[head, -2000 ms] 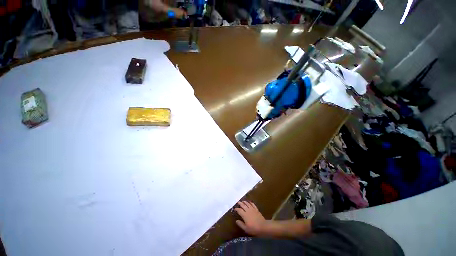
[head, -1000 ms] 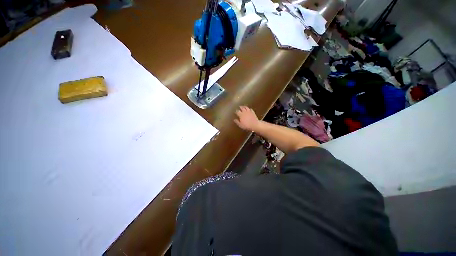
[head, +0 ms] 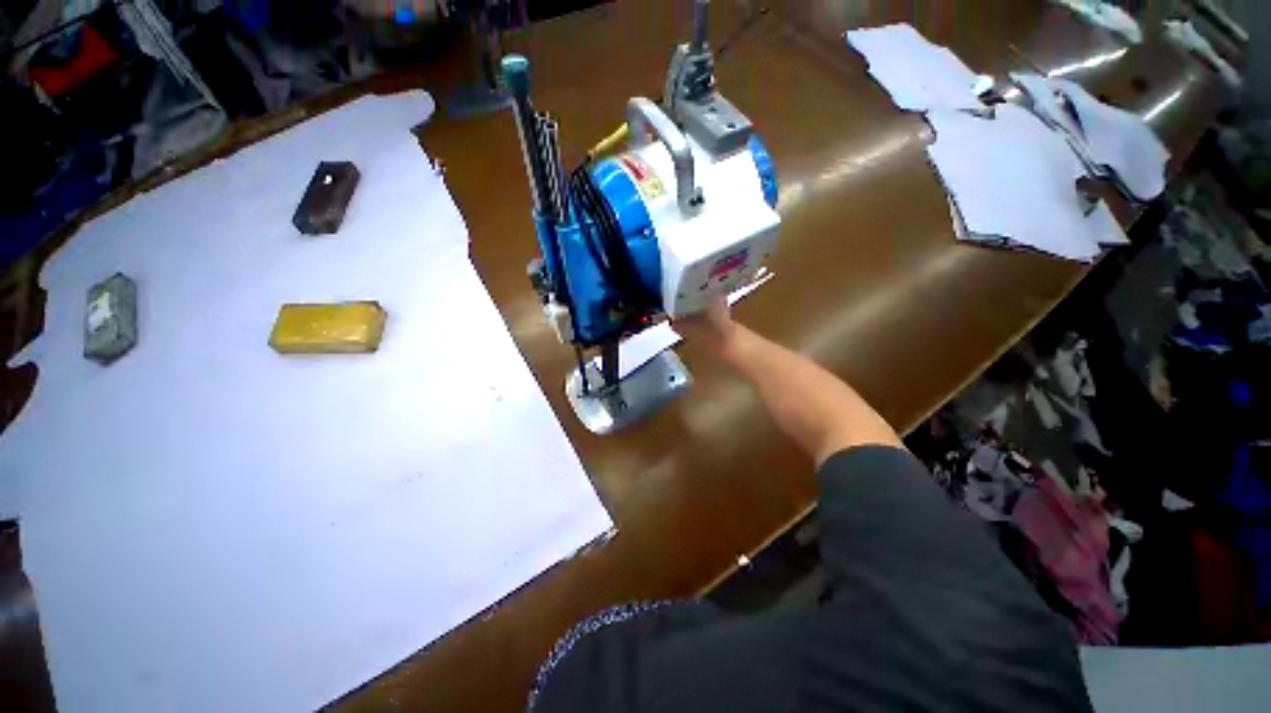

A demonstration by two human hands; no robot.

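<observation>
The cutting machine (head: 648, 244) stands upright on the brown table, with a blue motor, white box housing, grey curved carrying bar and black cable. Its silver base plate (head: 641, 397) is right of the white fabric lay (head: 376, 460), apart from its edge. My right hand (head: 714, 323) reaches to the underside of the white housing; its fingers are hidden there, so I cannot tell its grip. A white strip (head: 655, 344) lies behind the blade post. A yellow weight (head: 328, 327), a dark weight (head: 326, 198) and a grey-green weight (head: 110, 319) lie on the lay. My left hand is out of view.
Cut white panel stacks (head: 1011, 174) lie at the far right of the table (head: 822, 293). Piles of coloured scraps (head: 1066, 536) cover the floor beyond the right edge. Across the table, another machine's base (head: 477, 95) shows near the top edge.
My right hand has moved from the table's near edge up to the machine's housing. The view has shifted, and the machine now appears more upright, with its box facing me.
</observation>
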